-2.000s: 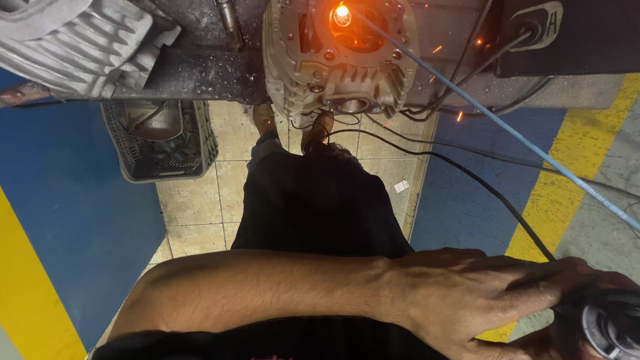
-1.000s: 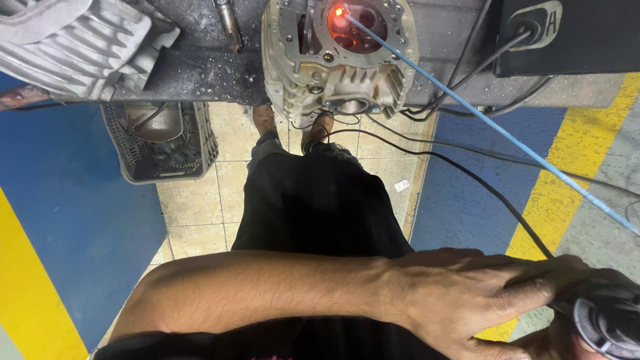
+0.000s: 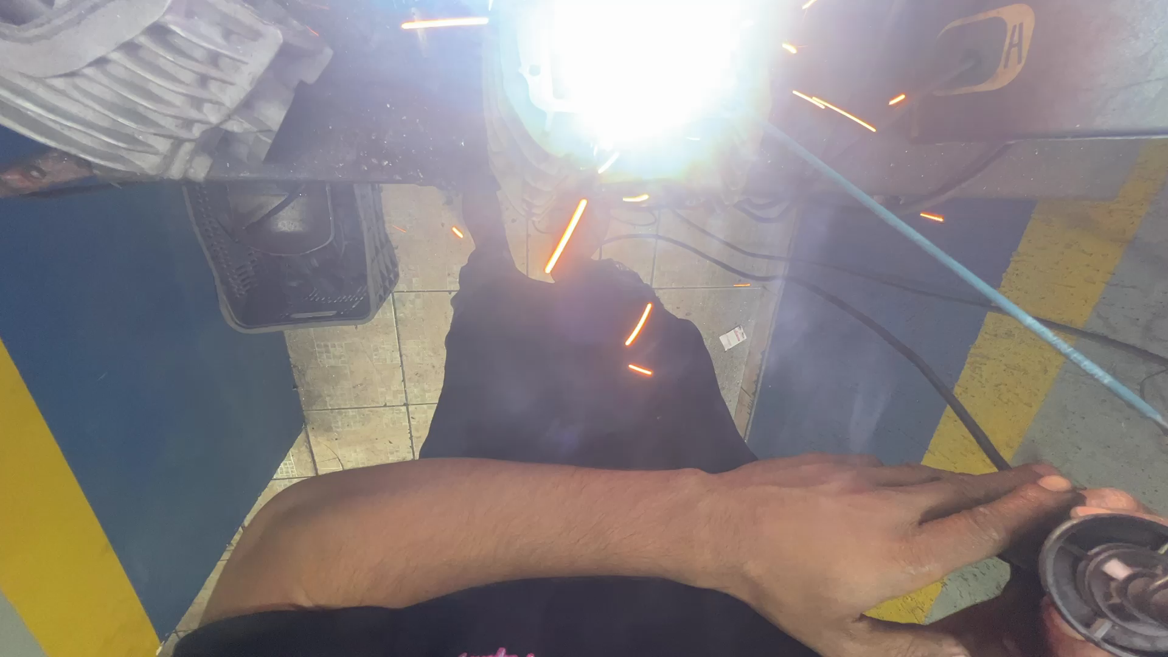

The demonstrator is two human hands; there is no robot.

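My left hand [image 3: 821, 547] comes in at the lower right, its forearm crossing the bottom of the view. Its fingers lie against a dark, cabled tool with a round black end [image 3: 1109, 584]; their grip is partly hidden. Part of my right hand [image 3: 1109, 500] shows around that round end, holding it at the right edge. A blue rod [image 3: 958, 269], apparently a coated welding electrode, slants from the right edge to a blinding white welding arc [image 3: 648, 55]. Glare hides the rod's tip and most of the cast metal housing [image 3: 520, 173] beneath. Orange sparks fly around it.
A finned metal casting [image 3: 173, 82] sits on the workbench [image 3: 392, 137] at upper left. A black plastic crate [image 3: 365, 310] stands below. At upper right is a dark box [image 3: 1095, 82]; black cables [image 3: 876, 333] trail below it.
The small red-orange glow at the rod's end has become a large white arc that washes out the housing. Many sparks have appeared. Both hands have hardly moved.
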